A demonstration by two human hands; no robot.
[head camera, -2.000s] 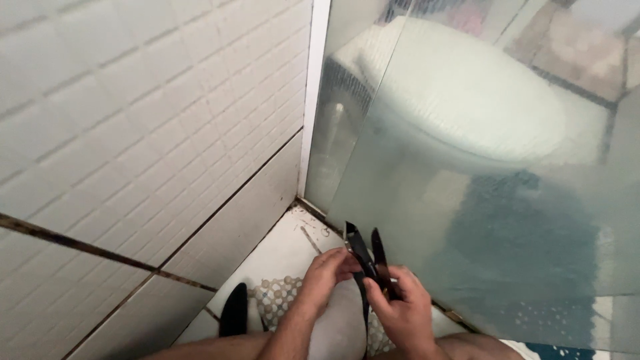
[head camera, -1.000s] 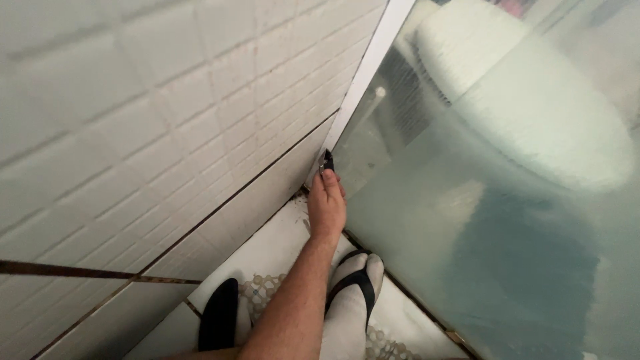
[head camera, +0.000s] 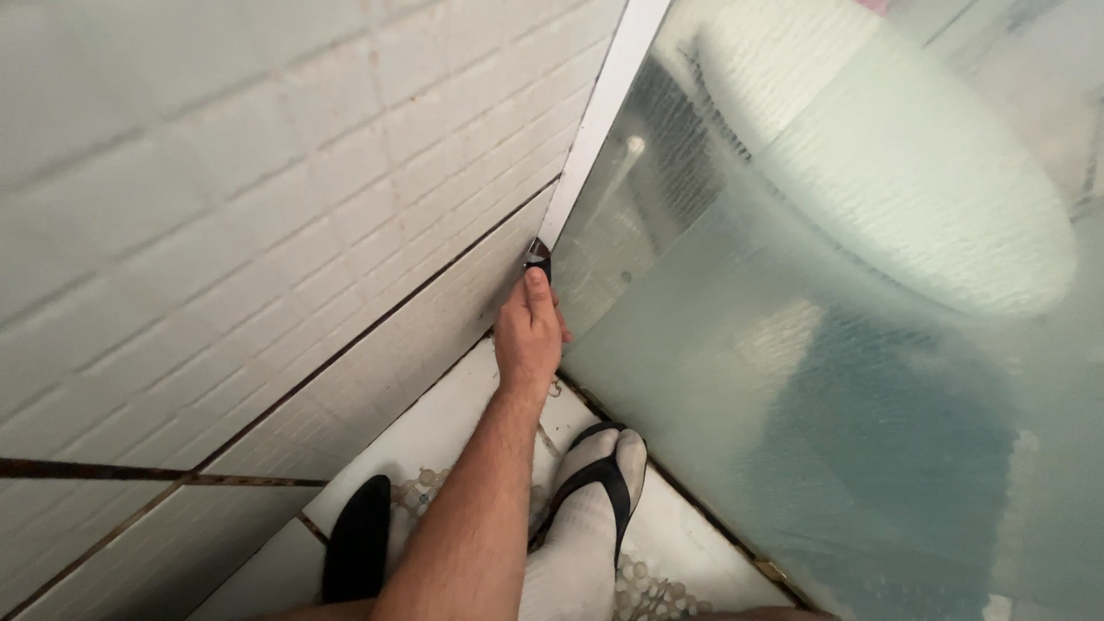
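Note:
My left hand (head camera: pixel 528 332) reaches into the corner, closed around a small dark hand tool (head camera: pixel 538 254) with a shiny metal end, its thumb lying on top. Most of the tool is hidden in the fist. Its tip is at the lower part of the white frame strip (head camera: pixel 595 129), where the tiled wall (head camera: pixel 285 224) meets the frosted glass panel (head camera: pixel 690 345). Whether the tip touches the strip or the wall, I cannot tell. My right hand is out of view.
My foot in a white sock and black flip-flop (head camera: pixel 614 483) stands beside the glass's bottom edge. Another black flip-flop (head camera: pixel 358 539) is at the lower left. Dark grime lines the joints of the white floor tiles (head camera: pixel 690 526). A white oval shape (head camera: pixel 914 164) shows behind the glass.
Two seconds ago both hands were together above the floor with black tools. Since then my left hand has reached forward into the corner, and my right hand has left the view.

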